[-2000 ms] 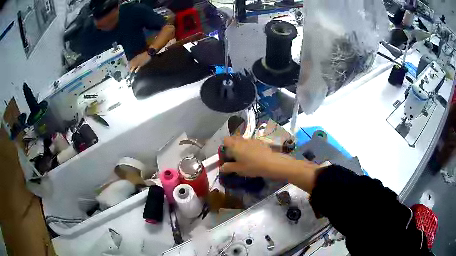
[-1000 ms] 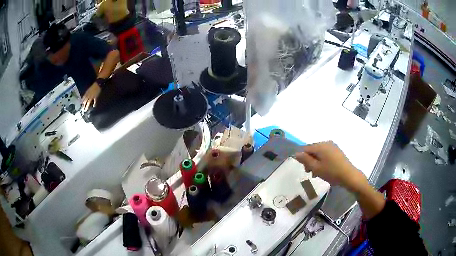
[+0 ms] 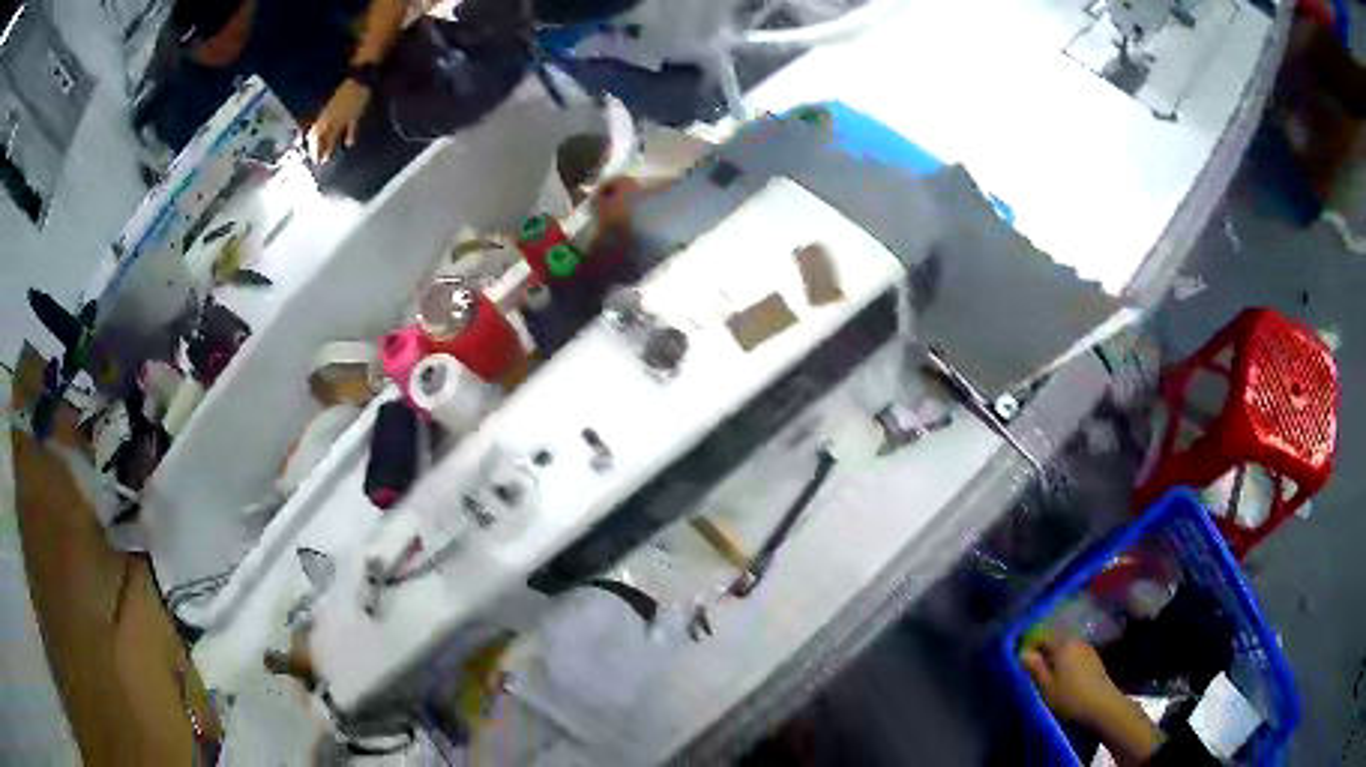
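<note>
A blue plastic crate [image 3: 1278, 659] stands on the floor at the lower right and holds dark cloth, pale pieces and clear bags. My right hand [image 3: 1082, 692] reaches into its left side, with the fingers at something small and yellow-green. The hand is small and blurred, so whether it grips that thing is unclear. A dark sleeve shows beside it. My left hand is not in view.
A white sewing machine [image 3: 704, 337] lies across the middle, with pink [image 3: 402, 355], white [image 3: 444, 387], red and black cones behind it. Grey cloth [image 3: 996, 292] covers the table's right part. A red stool [image 3: 1273, 393] stands beyond the crate. A person works at the upper left.
The view has tilted down and towards the floor, bringing the blue crate into view. My right hand has gone from the cones, past the machine's right end, down into the crate.
</note>
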